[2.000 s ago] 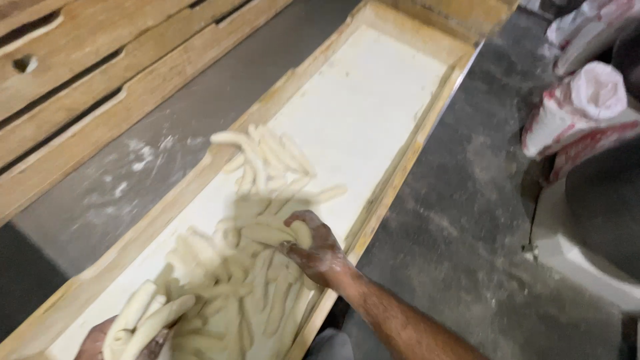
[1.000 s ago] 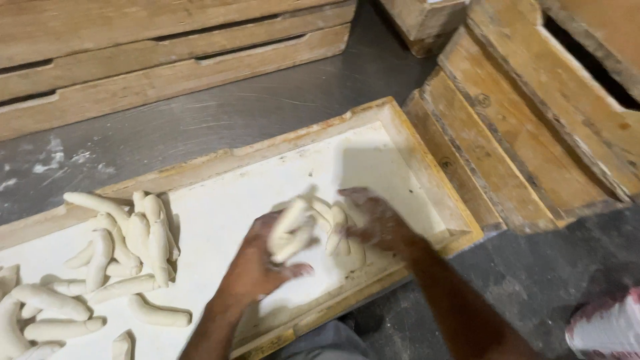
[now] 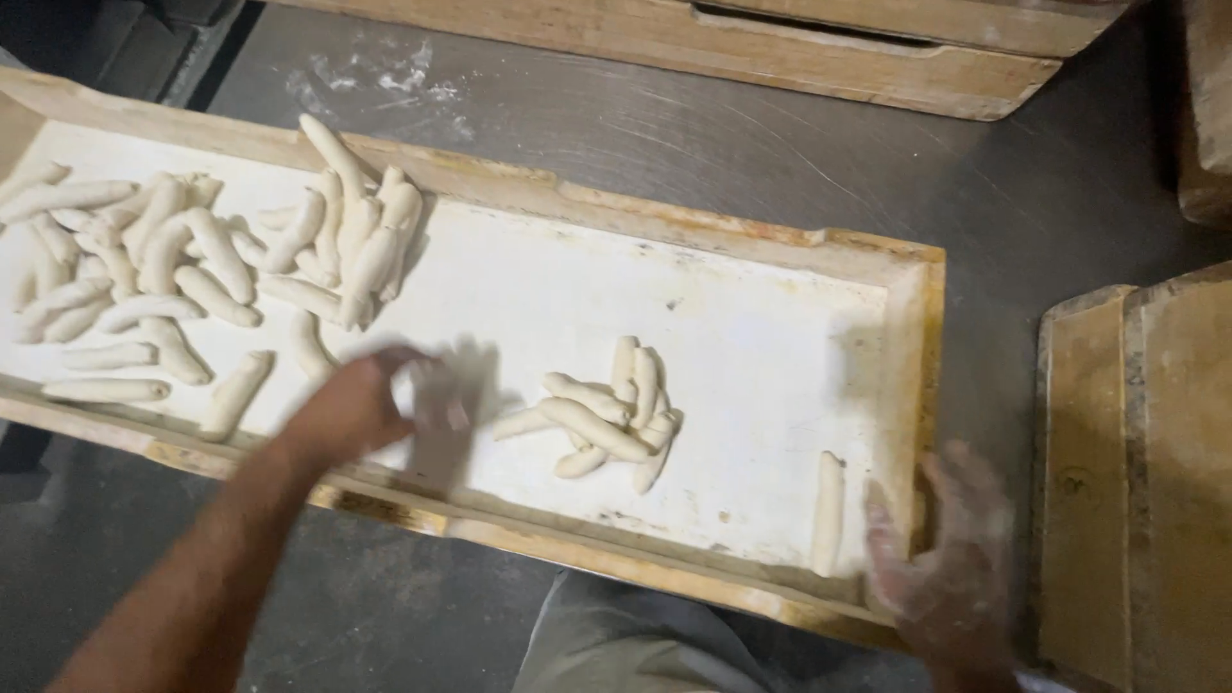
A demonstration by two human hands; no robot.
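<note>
A long wooden tray [image 3: 674, 226] with a white, floury bottom holds rolled dough pieces. Many of them lie heaped [image 3: 164, 241] in its left part, and a smaller pile of dough rolls [image 3: 597, 414] sits near the middle. One single dough roll [image 3: 828, 515] lies by the right end. My left hand [image 3: 371, 399] is over the tray between the heap and the small pile, blurred, with fingers apart and nothing seen in it. At the tray's right end wall, my right hand [image 3: 938, 549] is spread around the corner beside the single roll, with no dough in it.
The tray rests on a metal worktop [image 3: 597, 125] bearing scratches and smeared flour. Behind it stand stacked wooden trays [image 3: 866, 67]. More wooden boxes [image 3: 1155, 462] are at the right. Below the tray's near edge show the dark floor [image 3: 385, 597] and a trouser leg [image 3: 626, 640].
Both hands held dough rolls over the tray one second ago and are now without them. A small pile and a single roll lie on the tray's right part. The view has shifted.
</note>
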